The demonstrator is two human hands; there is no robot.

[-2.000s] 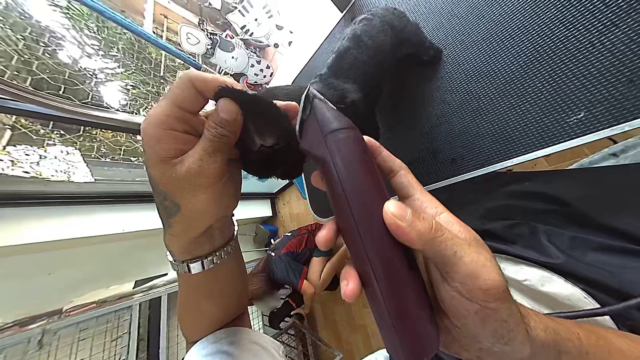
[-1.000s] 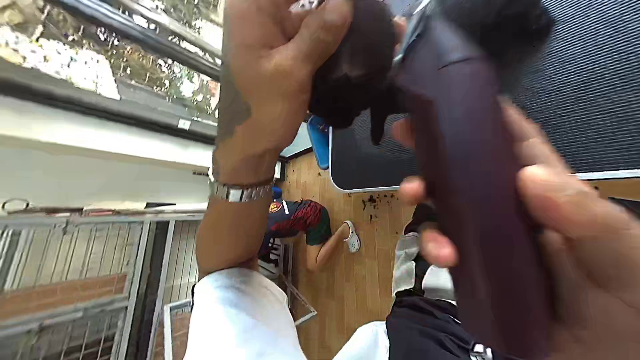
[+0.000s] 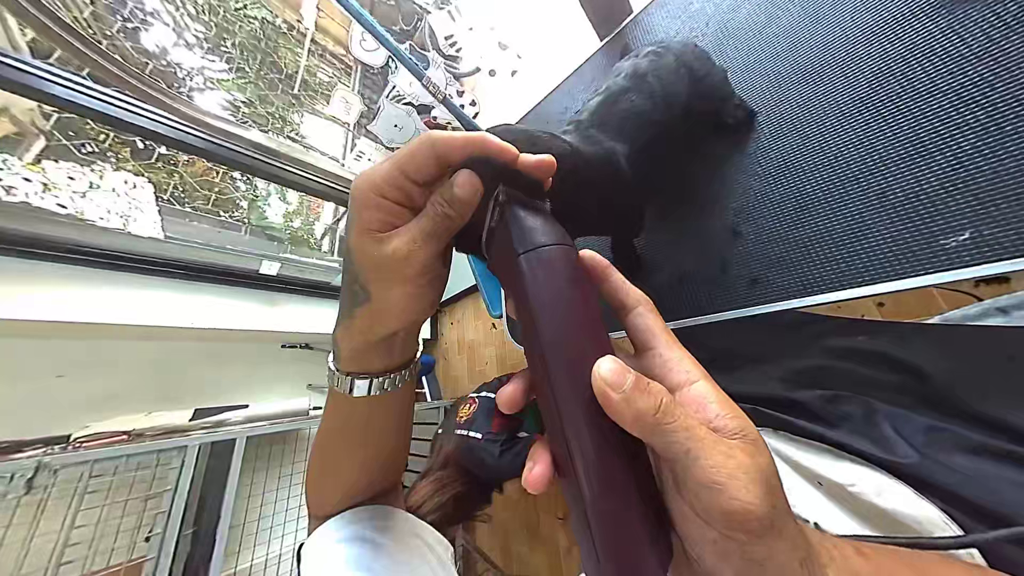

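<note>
A small black-furred animal, seemingly a dog [image 3: 664, 112], is on a black ribbed grooming table [image 3: 872, 160]. My left hand [image 3: 424, 208], with a metal watch band at its wrist, grips a black furry part of the animal near the picture's middle; which part cannot be told for sure. My right hand [image 3: 696, 424] holds a dark maroon electric clipper [image 3: 576, 368]. The clipper's blade end lies against the black fur, right beside my left fingers. The fur hides part of the blade's edge.
A blue bar [image 3: 408, 64] slants down to the animal. Windows [image 3: 184, 120] line the left, above wire cages [image 3: 272, 472]. Below, on the wooden floor [image 3: 472, 344], a person in a dark shirt [image 3: 488, 432] is low beside the cages. Dark cloth [image 3: 864, 376] hangs at the right.
The view has swung a good deal. In the frame from one second ago the clipper and my left hand were higher and blurred; now the blade end rests at the fur by my left fingers.
</note>
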